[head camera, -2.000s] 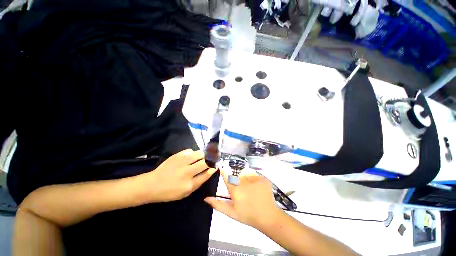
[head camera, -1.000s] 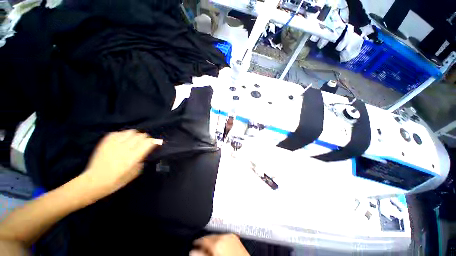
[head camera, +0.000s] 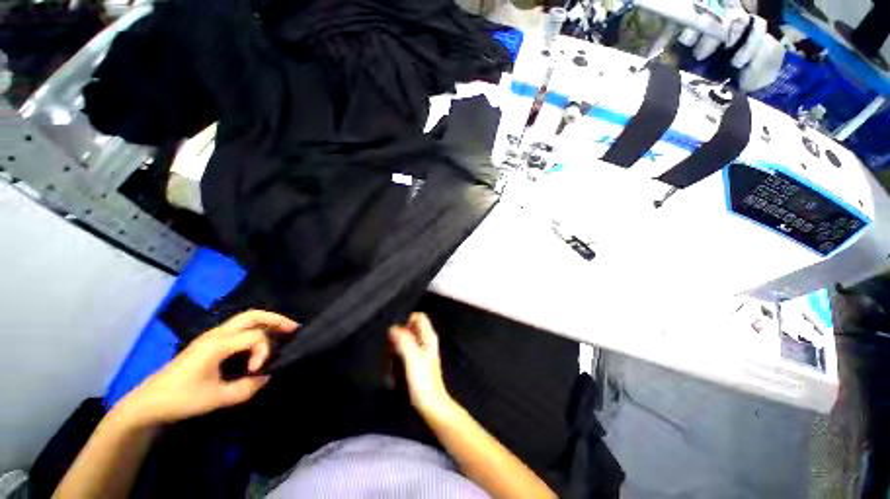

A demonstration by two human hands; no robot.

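Observation:
A large black garment (head camera: 322,195) lies heaped left of the needle area and hangs over the table edge onto my lap. A folded edge (head camera: 390,268) runs stretched from near the presser foot (head camera: 514,156) down to my left hand. My left hand (head camera: 210,365) pinches the end of this edge between thumb and fingers. My right hand (head camera: 420,356) is at the cloth over my lap, fingers bent; whether it grips the cloth is unclear. A small white label (head camera: 404,179) shows on the garment.
The white sewing machine (head camera: 605,122) stands behind, with two black fabric strips (head camera: 649,115) over its head and a control panel (head camera: 795,210) at right. Thread snips (head camera: 574,241) lie on the white table (head camera: 625,302). A blue bin (head camera: 161,326) is at lower left.
The view has shifted left and down. My hands left the needle area and came towards my lap. My left hand now pulls the folded edge out diagonally from the machine.

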